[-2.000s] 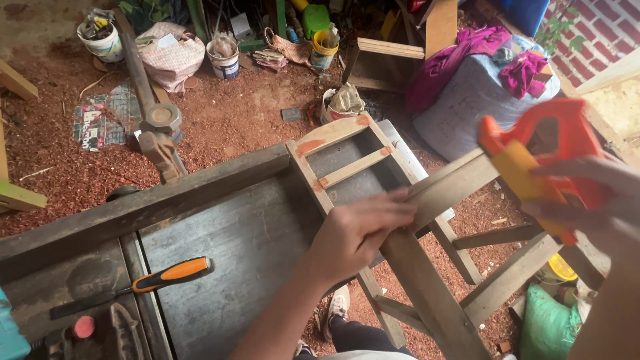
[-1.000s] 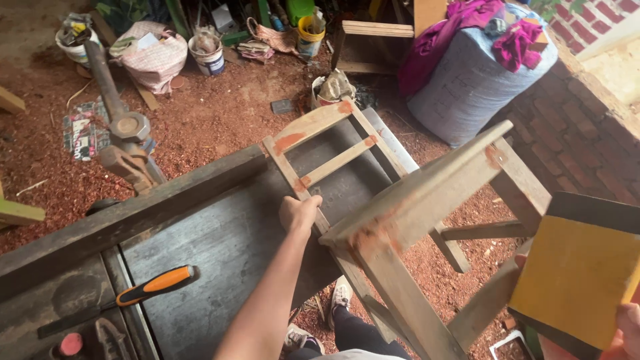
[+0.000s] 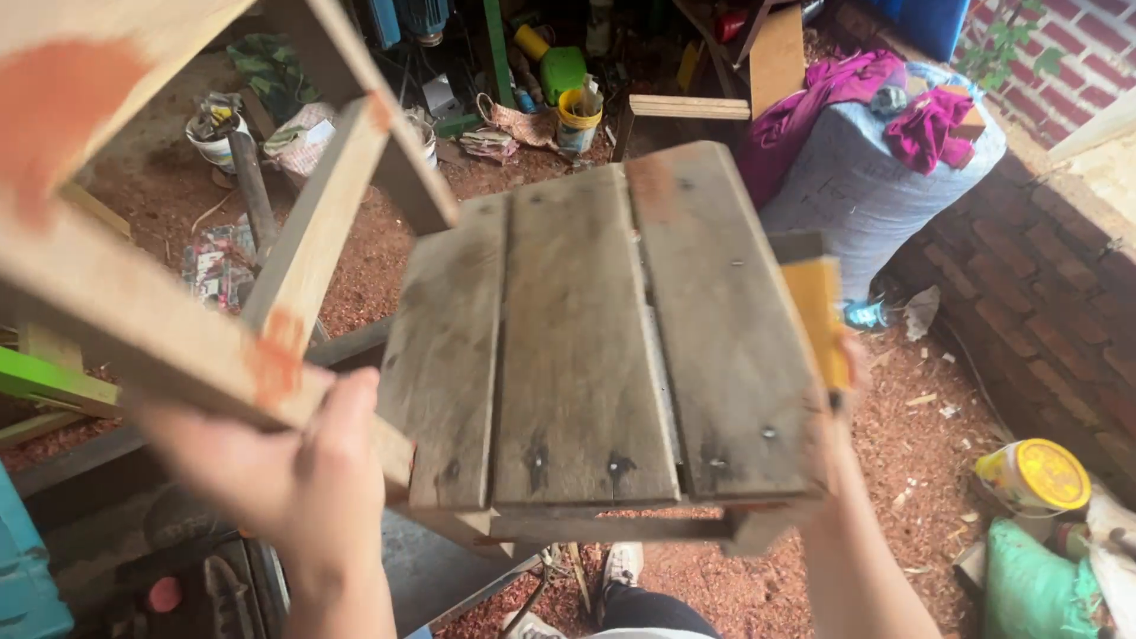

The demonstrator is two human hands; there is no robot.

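Note:
A small wooden chair (image 3: pixel 577 355) with a slatted seat and reddish filler at its joints is held up in front of me, over the dark metal machine table (image 3: pixel 426 568). My left hand (image 3: pixel 328 461) grips the side rail of its backrest, at lower left. On the far side of the seat, my right hand (image 3: pixel 839 390) is mostly hidden behind the edge; it holds a yellow-faced block with a dark edge (image 3: pixel 812 302) and seems to support the seat. The seat boards show nail heads and dark stains.
A large stuffed sack (image 3: pixel 887 204) with magenta cloth stands at upper right beside a low brick wall (image 3: pixel 1047 293). A yellow-lidded bucket (image 3: pixel 1047 475) and a green sack (image 3: pixel 1029 577) lie at lower right. Buckets, including a yellow one (image 3: pixel 579 120), stand on the shaving-covered floor behind.
The chair has been lifted and turned, so its seat faces me and its backrest is at left. My left hand has moved left with the backrest. The orange-handled tool is no longer visible.

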